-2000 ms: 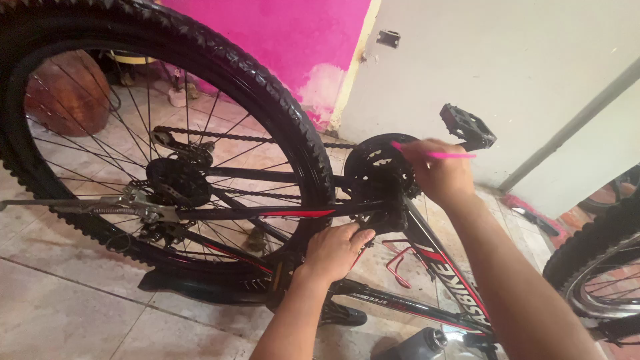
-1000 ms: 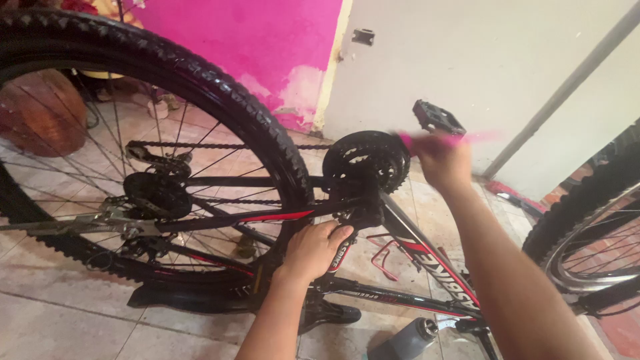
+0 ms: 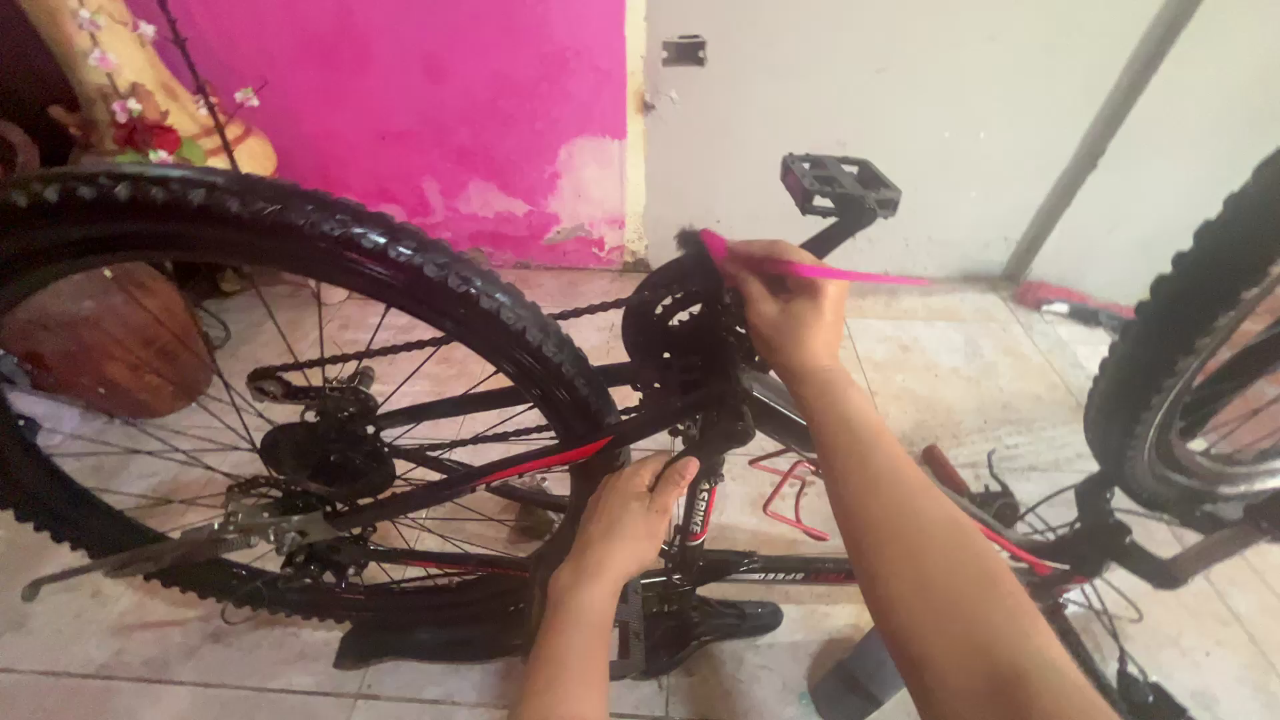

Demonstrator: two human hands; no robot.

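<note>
A black and red bicycle frame (image 3: 540,458) rests upside down, its saddle (image 3: 710,630) on the floor. My right hand (image 3: 795,305) grips a pink-handled brush (image 3: 840,273), whose dark bristles are at the upper edge of the chainring (image 3: 672,315). Above that hand the crank carries a black pedal (image 3: 840,185). My left hand (image 3: 635,510) rests on the frame just below the bottom bracket, thumb out; what its fingers close on is hidden. The chain (image 3: 400,348) runs left to the rear sprockets (image 3: 328,455) inside the rear wheel (image 3: 480,300).
A second knobby wheel (image 3: 1150,350) stands at the right. A grey bottle (image 3: 858,680) is on the tiled floor (image 3: 940,380) near my right forearm. A red bottle cage (image 3: 795,495) is on the frame. Behind are a pink wall (image 3: 420,100), a reddish-brown round object (image 3: 110,340) and flowers (image 3: 150,135).
My right hand has moved with the brush from the chainring's right side, near the pedal, to its upper edge. My left hand has stayed on the frame.
</note>
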